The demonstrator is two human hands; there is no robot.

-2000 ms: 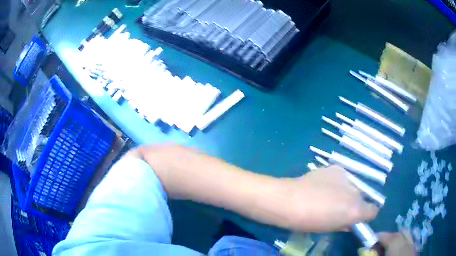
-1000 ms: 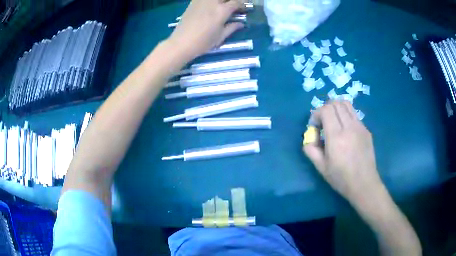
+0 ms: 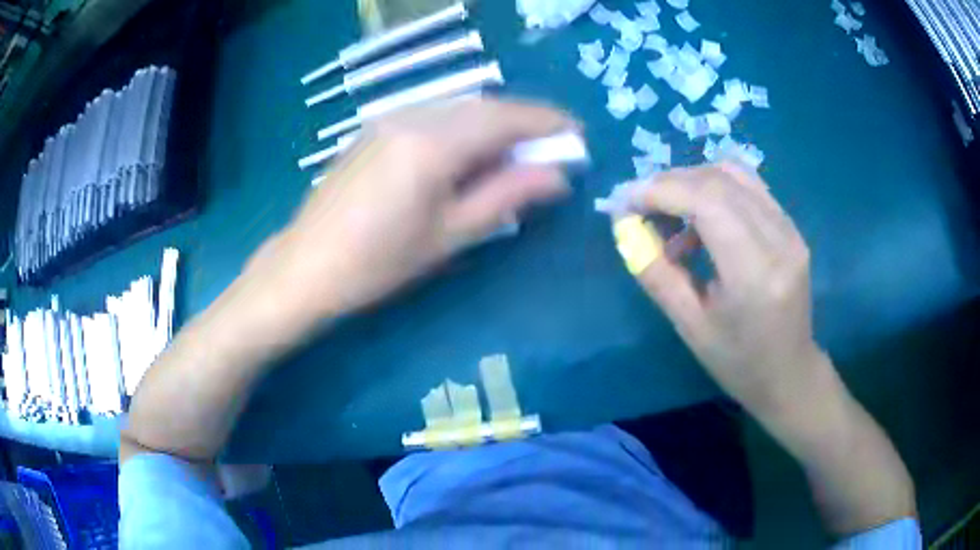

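Note:
My left hand (image 3: 430, 177) is blurred and closed around a silver tube (image 3: 550, 149), whose bright end sticks out between thumb and fingers toward the right. My right hand (image 3: 731, 252), with yellow tape on the thumb, pinches a small clear plastic piece (image 3: 620, 200) between thumb and index fingertips, just right of the tube end and apart from it. More tube-and-rod assemblies (image 3: 414, 72) lie in a row behind my left hand, thin rods pointing left; the hand hides part of the row. Clear plastic pieces (image 3: 688, 81) are scattered behind my right hand.
A black tray (image 3: 193, 129) of assemblies stands at the left, with loose bright tubes (image 3: 91, 349) in front of it. A tube with tape strips (image 3: 473, 432) lies at the near bench edge. A plastic bag (image 3: 548, 11) is at the back. Thin rods (image 3: 951, 43) lie far right. A blue crate (image 3: 91, 500) is below left.
My left hand has come from the back of the row toward the centre and now holds a tube. My right hand has lifted a plastic piece from the scatter. The view has shifted.

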